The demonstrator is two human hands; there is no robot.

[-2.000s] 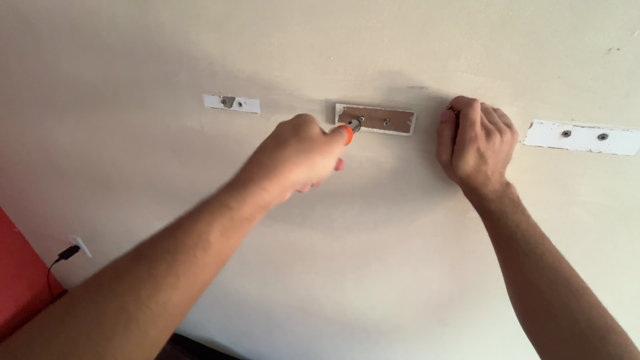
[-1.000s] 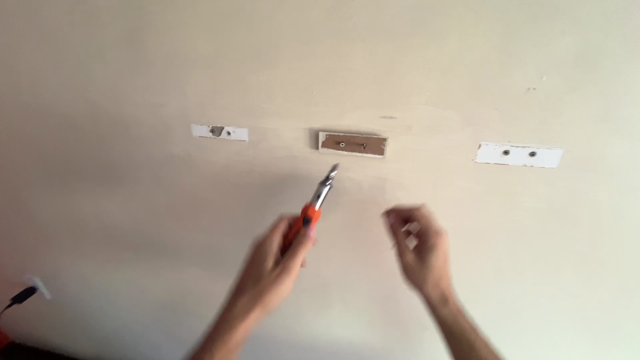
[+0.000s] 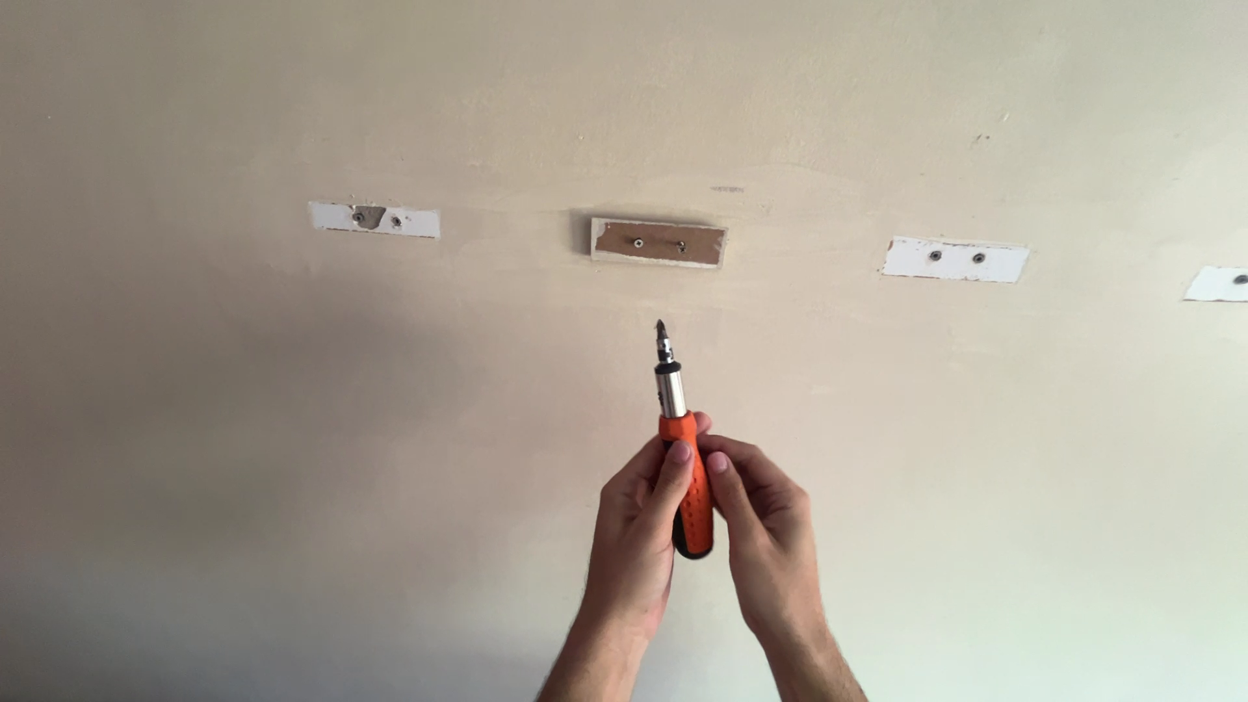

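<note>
My left hand [image 3: 639, 526] grips an orange and black bit screwdriver [image 3: 695, 487], its tip pointing up. The fingers of my right hand [image 3: 770, 526] are at the other side of the handle and seem to touch it; whether they hold anything else is hidden. Above the screwdriver's tip, a brown rectangular block with pale edges [image 3: 661, 255] sits on the wall and bears two screws. The block looks slightly tilted, with a shadow at its left end.
On the beige wall [image 3: 439, 439], a white strip with two screws and a chipped grey patch [image 3: 331, 216] lies to the left. Another white strip with two screws [image 3: 907, 258] is to the right, and part of a further strip [image 3: 1204, 284] shows at the right edge.
The screwdriver, earlier at the left screw of the brown block, is now below the block. My right hand has left the wall beside the block and come to the screwdriver handle. The view has shifted.
</note>
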